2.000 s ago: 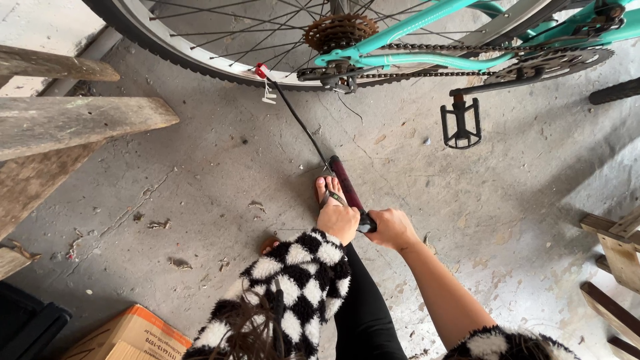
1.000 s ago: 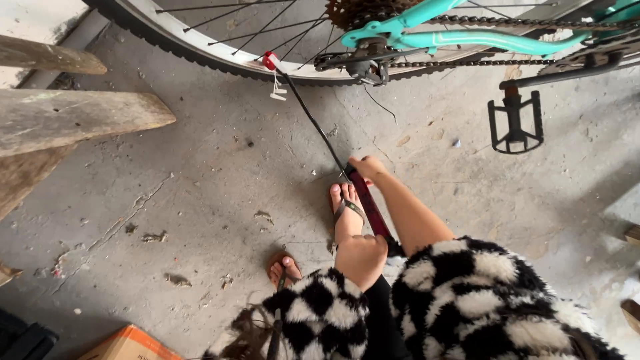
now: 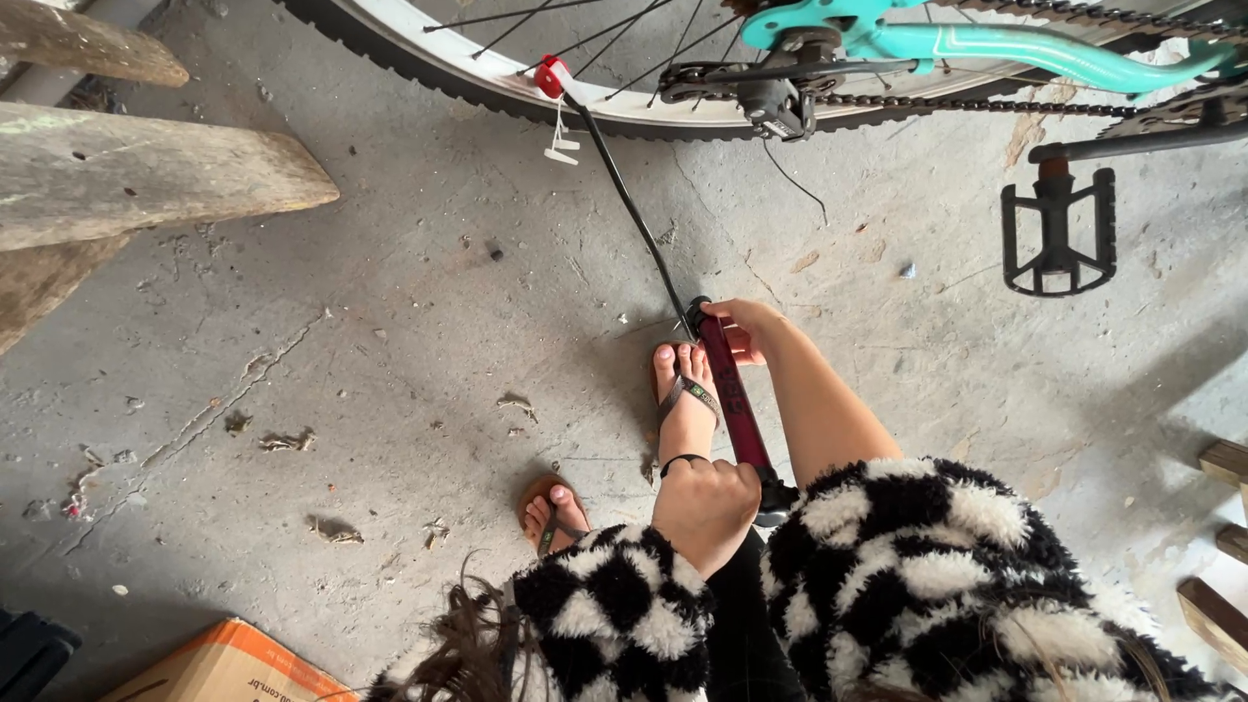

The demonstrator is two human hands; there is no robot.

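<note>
A dark red bicycle pump (image 3: 733, 395) stands over my sandalled foot. Its black hose (image 3: 629, 200) runs up to a red pump head (image 3: 551, 76) at the rim of the bicycle wheel (image 3: 487, 93), where small white tags dangle. My left hand (image 3: 707, 507) is closed around the pump near its black handle (image 3: 776, 499). My right hand (image 3: 746, 330) has its thumb and fingers on the pump's other end, by the black collar where the hose meets it. The fingers behind the barrel are partly hidden.
The turquoise bicycle frame (image 3: 1024, 49), its chain, derailleur (image 3: 780, 97) and black pedal (image 3: 1059, 232) fill the top right. Weathered wooden boards (image 3: 146, 171) jut in from the left. A cardboard box (image 3: 229, 668) lies bottom left, and wooden slats (image 3: 1214, 619) stand at the right edge.
My right hand has left the pump's handle end, where it was two seconds ago, for the hose end. My left hand has moved to the handle end.
</note>
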